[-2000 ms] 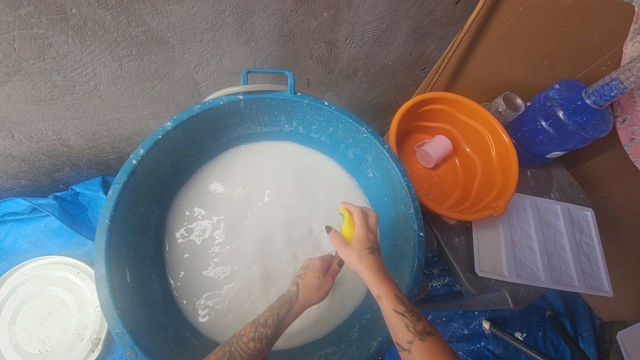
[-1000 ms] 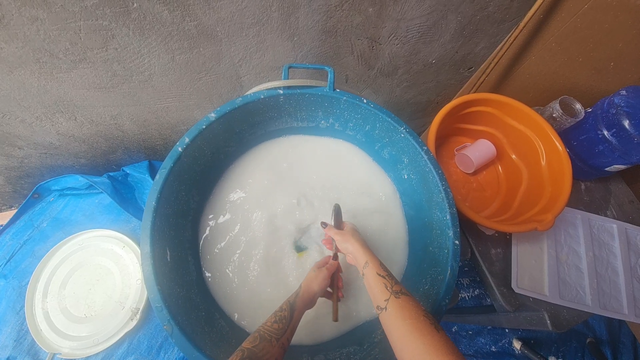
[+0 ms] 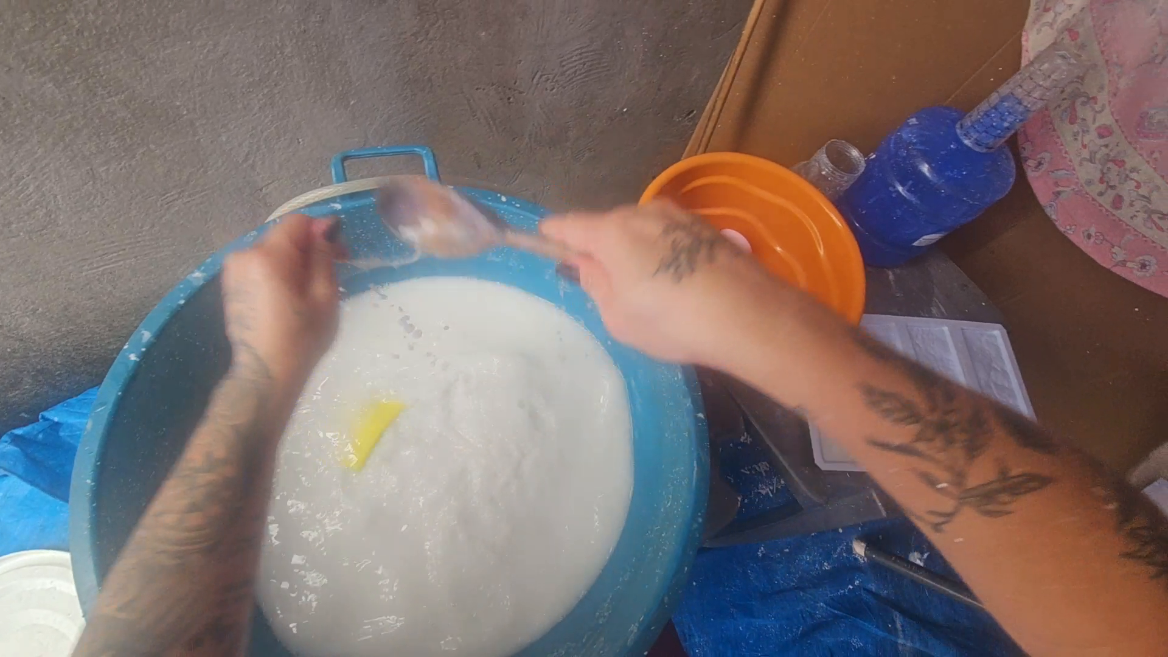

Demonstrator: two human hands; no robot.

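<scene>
My right hand (image 3: 643, 278) grips the thin handle of a large spoon (image 3: 438, 219), its bowl blurred and pointing left over the far side of a blue plastic tub (image 3: 662, 511). Just left of the spoon's bowl, my left hand (image 3: 283, 297) is raised with curled fingers; blur hides whether it holds anything. A pale streak runs between its fingertips and the spoon. White liquid (image 3: 511, 474) fills the lower part of the tub. A yellow piece (image 3: 374, 433), of a kind I cannot make out, sticks up from the liquid, left of the middle.
Right of the tub are an orange plastic basin (image 3: 803, 246), a clear container (image 3: 835, 164), a blue bottle (image 3: 931, 182) and a white compartmented tray (image 3: 922, 351). A blue tarp (image 3: 776, 593) lies below. The tub's handle (image 3: 383, 155) is near the rough wall; a white lid (image 3: 36, 602) is lower left.
Both hands have risen from low over the liquid and moved apart, the spoon now in the right one. The yellow piece, in my right hand two seconds ago, is in the liquid.
</scene>
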